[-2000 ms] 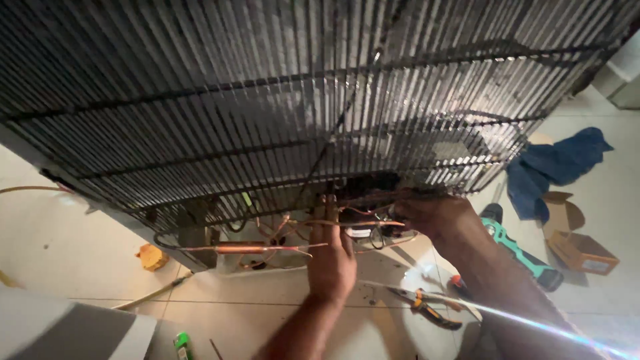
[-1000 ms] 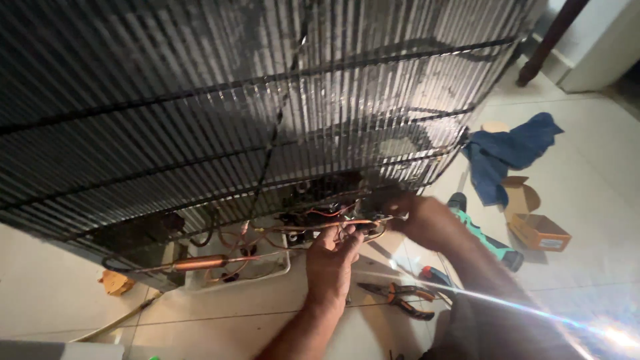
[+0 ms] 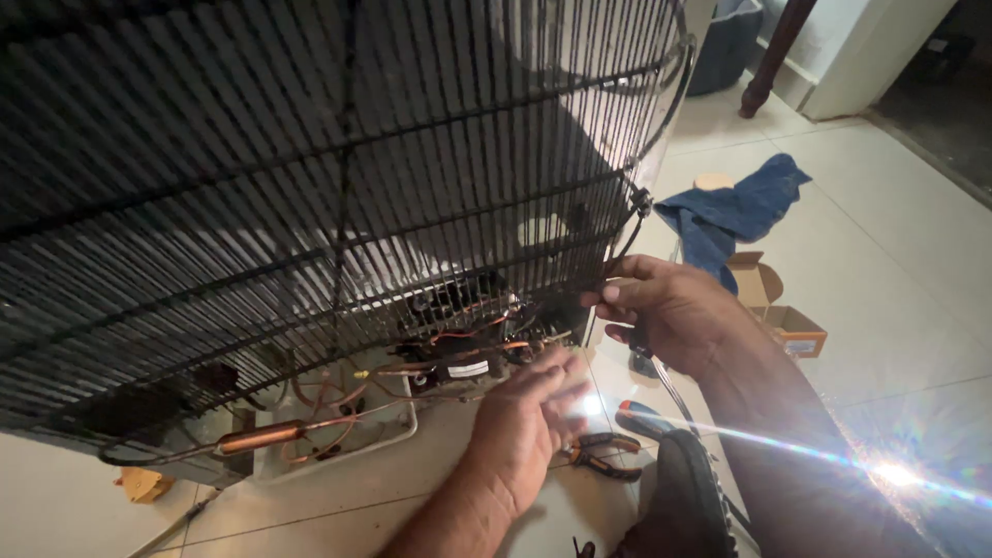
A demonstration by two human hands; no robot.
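Note:
The black wire condenser grille (image 3: 341, 178) on a refrigerator's back fills the upper left. My right hand (image 3: 659, 310) is at its lower right corner, fingers curled near a thin dark line; whether they grip it I cannot tell. Below the compressor area, my left hand (image 3: 527, 418) is blurred, fingers apart, with nothing seen in it. Copper tubes (image 3: 434, 370) run just above that hand. At the lower left, a copper filter drier (image 3: 262, 437) joins the tubing over a white tray (image 3: 341, 471). The black compressor (image 3: 457, 368) is partly hidden behind the grille.
Orange-and-black pliers (image 3: 608, 457) and a red-and-blue handle (image 3: 643, 420) lie on the tiles beside a dark shoe (image 3: 686, 496). Farther right are a blue cloth (image 3: 736, 205) and an open cardboard box (image 3: 794, 329). A yellow object (image 3: 145, 484) sits at lower left. A bright light glares at right.
My left hand has come away from the copper tubes it was at one second ago. My right hand has moved from the compressor area to the grille's lower right corner. The view has shifted.

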